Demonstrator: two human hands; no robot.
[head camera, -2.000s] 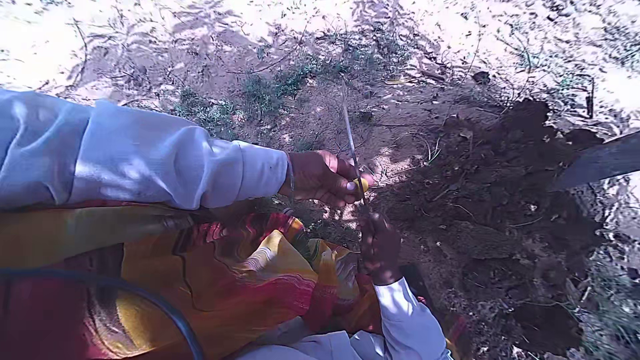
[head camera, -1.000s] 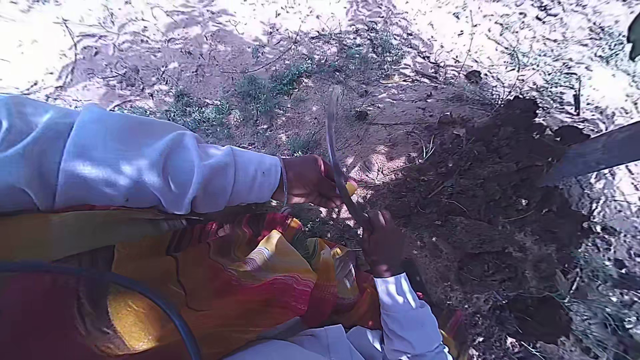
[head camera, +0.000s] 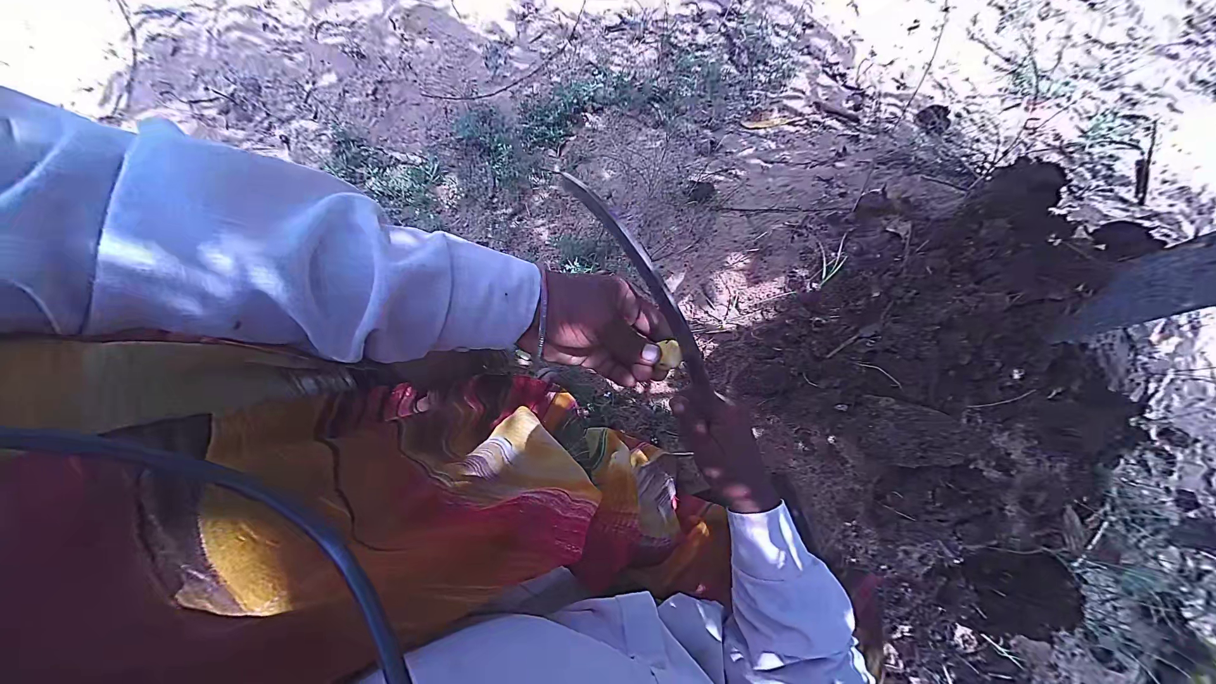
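My left hand (head camera: 608, 328) comes in from the left in a pale long sleeve, with a thin band at the wrist. It pinches a small yellow piece (head camera: 669, 355) between thumb and fingers, close beside a curved, sickle-like metal blade (head camera: 635, 249). My right hand (head camera: 727, 446), its pale sleeve reaching up from the bottom, is closed on the lower end of the blade. The tip points up and left, away from that hand. Whether a handle is inside the fist cannot be told. Below my hands lies a red, yellow and orange patterned cloth (head camera: 399, 484).
Dark, loose soil or matted debris (head camera: 912, 380) lies to the right, with a flat, dark, beam-like object (head camera: 1149, 290) reaching over it. Low green plants (head camera: 494, 142) grow on the sandy ground above. A dark curved tube or cable (head camera: 275, 513) crosses the lower left.
The blade has turned: it looked narrow and nearly upright two seconds ago, and now its curve shows, leaning up and left. Both hands have stayed near each other, the left still holding the yellow piece.
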